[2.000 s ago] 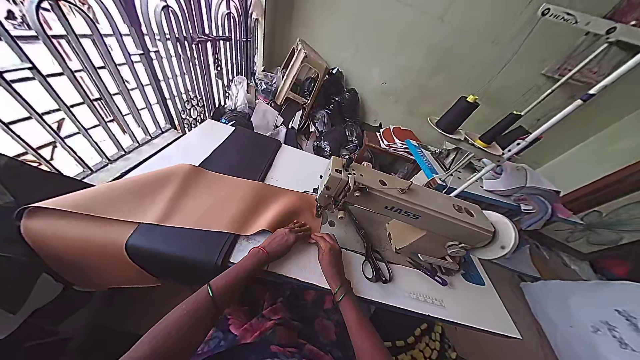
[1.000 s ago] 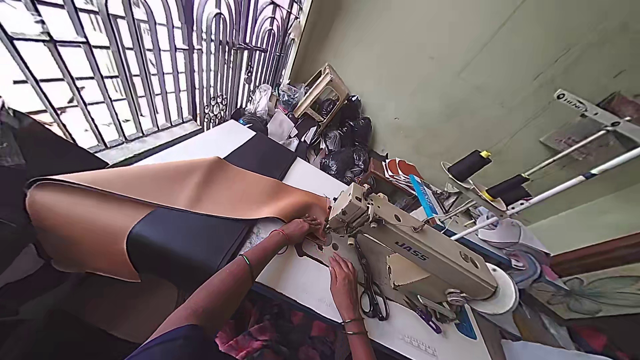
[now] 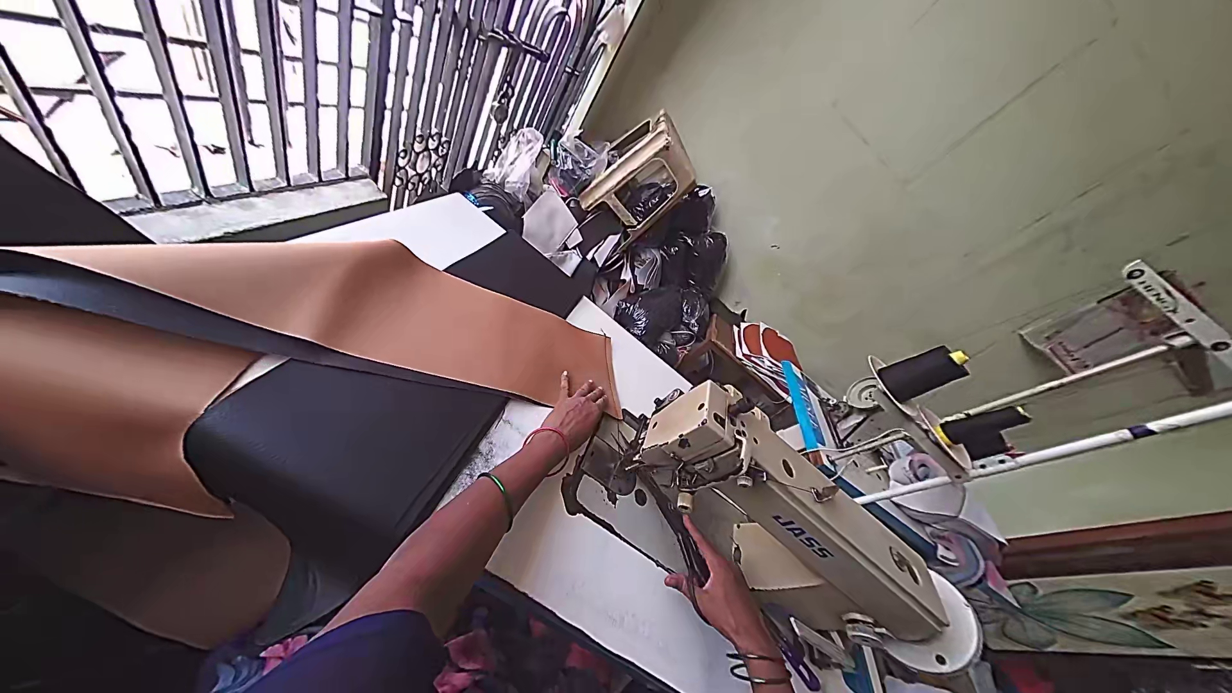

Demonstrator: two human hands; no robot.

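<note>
My left hand (image 3: 576, 414) lies palm down, fingers apart, on the stitched end of a long tan leather-like sheet (image 3: 452, 327), just left of the needle area of a JASS sewing machine (image 3: 818, 510). Dark folded material (image 3: 327, 452) lies beneath and beside the sheet. My right hand (image 3: 714, 582) is at the black scissors (image 3: 679, 525) on the white table, below the machine head; its fingers are around the handle part, though the exact grip is partly hidden.
A barred window grille (image 3: 289, 96) stands at the left. Beyond the white table (image 3: 568, 577) are black plastic bags (image 3: 674, 313) and a beige plastic stool (image 3: 650, 168). Black thread cones (image 3: 919, 373) sit on a stand at the right.
The tan sheet's end has come away from the needle area to the left, with my left hand on it. My right hand has moved onto the scissors. The view has shifted.
</note>
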